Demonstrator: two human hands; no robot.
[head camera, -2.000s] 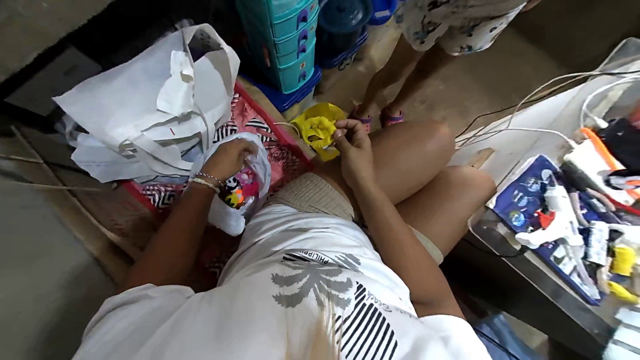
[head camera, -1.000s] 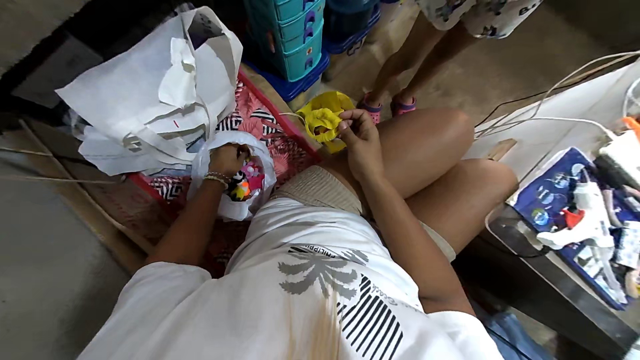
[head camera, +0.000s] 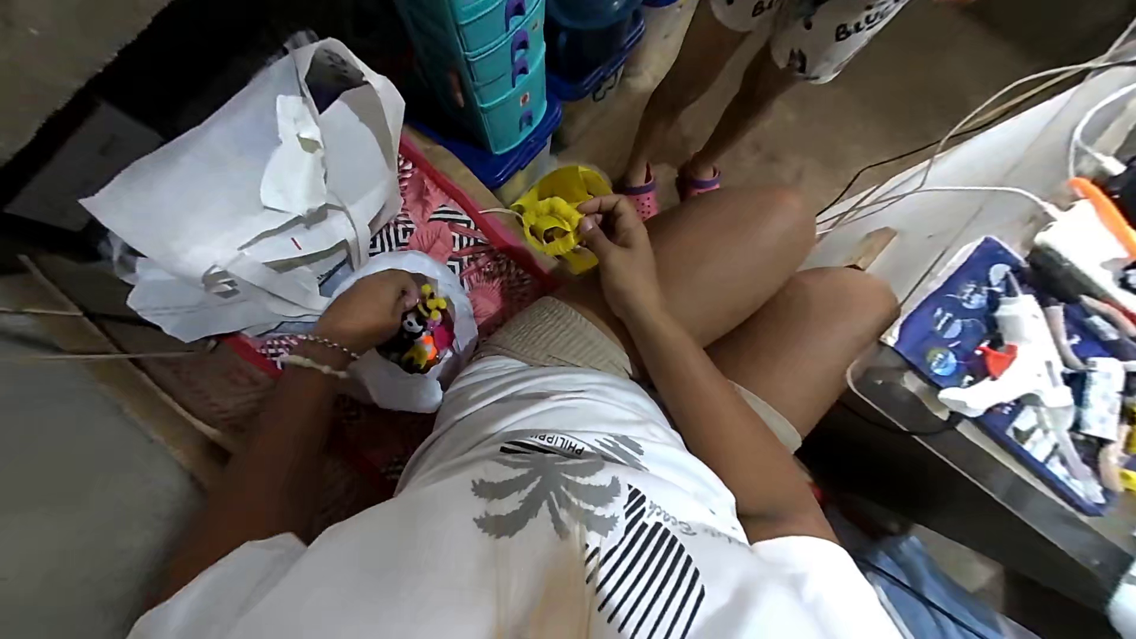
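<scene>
My left hand (head camera: 373, 311) reaches into a white plastic bag (head camera: 417, 266) beside my hip, its fingertips partly hidden at small colourful pieces (head camera: 424, 333) in yellow, black, pink and orange. What those fingers grasp, if anything, cannot be made out. Over my thigh, my right hand (head camera: 612, 235) pinches the edge of a yellow, flower-like ruffled piece (head camera: 552, 222). A thin pale stem or cord runs out from its left side. More yellow material (head camera: 577, 182) lies just behind it.
A large white fabric bag (head camera: 222, 169) lies at the left on a red patterned mat (head camera: 435, 209). Teal drawers (head camera: 501, 80) stand behind. Another person's legs (head camera: 683, 106) are near. At right, a table holds a white glue gun (head camera: 1021, 355), a blue sheet (head camera: 958, 311) and cables (head camera: 941, 191).
My left hand stays at the white plastic bag, with its wrist and fingers shifted slightly. My right hand keeps its hold by the yellow piece.
</scene>
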